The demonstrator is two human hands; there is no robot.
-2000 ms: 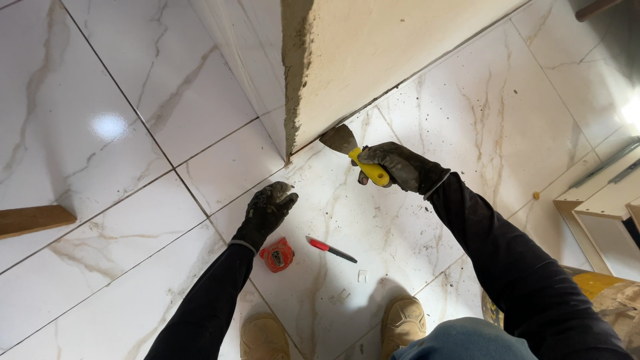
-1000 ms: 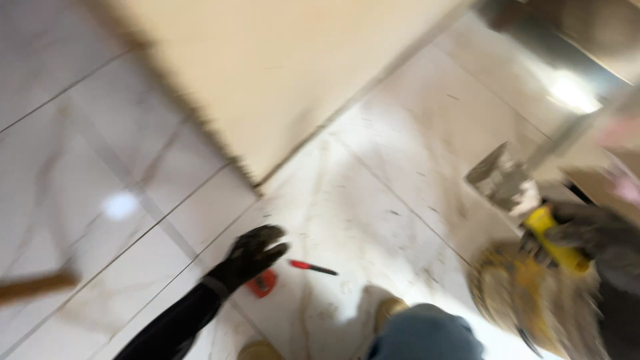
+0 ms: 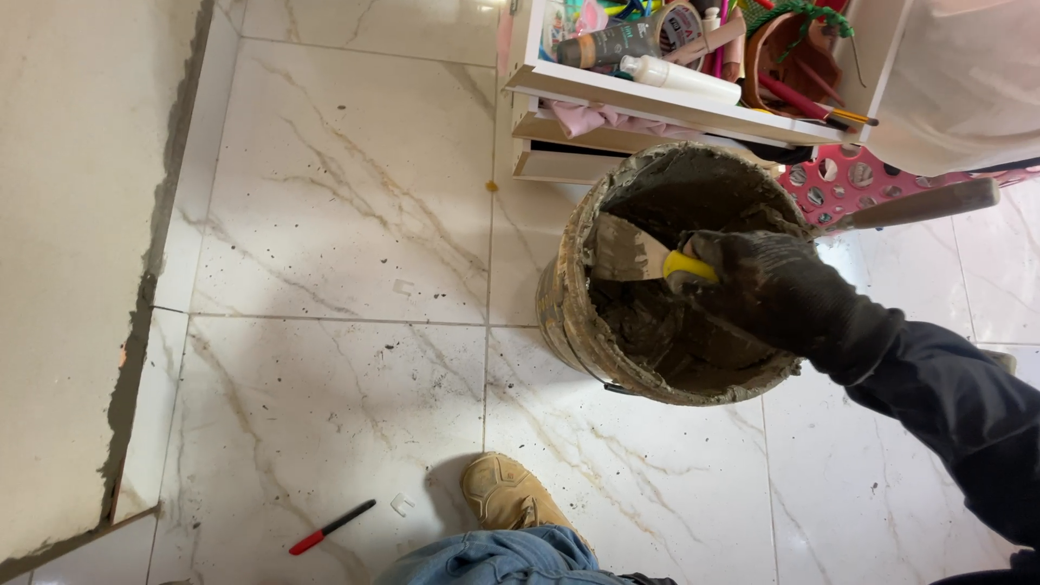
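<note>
My right hand (image 3: 756, 284), in a dark work glove, grips the yellow handle of a putty knife (image 3: 630, 252). Its wide blade, smeared with grey mortar, is inside the mouth of a bucket (image 3: 577, 325), close to the left rim. Wet mortar (image 3: 642, 313) lies in the bucket, and its rim and outside are caked with it. A wooden-looking tool handle (image 3: 926, 205) sticks out past the bucket's right side. My left hand cannot be made out in this view.
Open white drawers (image 3: 650, 93) full of tubes, tape and brushes stand behind the bucket, beside a pink perforated basket (image 3: 845, 183). A red and black marker (image 3: 331, 526) and a tile spacer clip (image 3: 401, 504) lie on the marble-look tiles. A wall with white skirting (image 3: 183, 244) runs along the left.
My right hand has carried the putty knife from the wall's corner over to the bucket, and the blade is now inside it. My left hand has gone out of view. The view has swung right.
</note>
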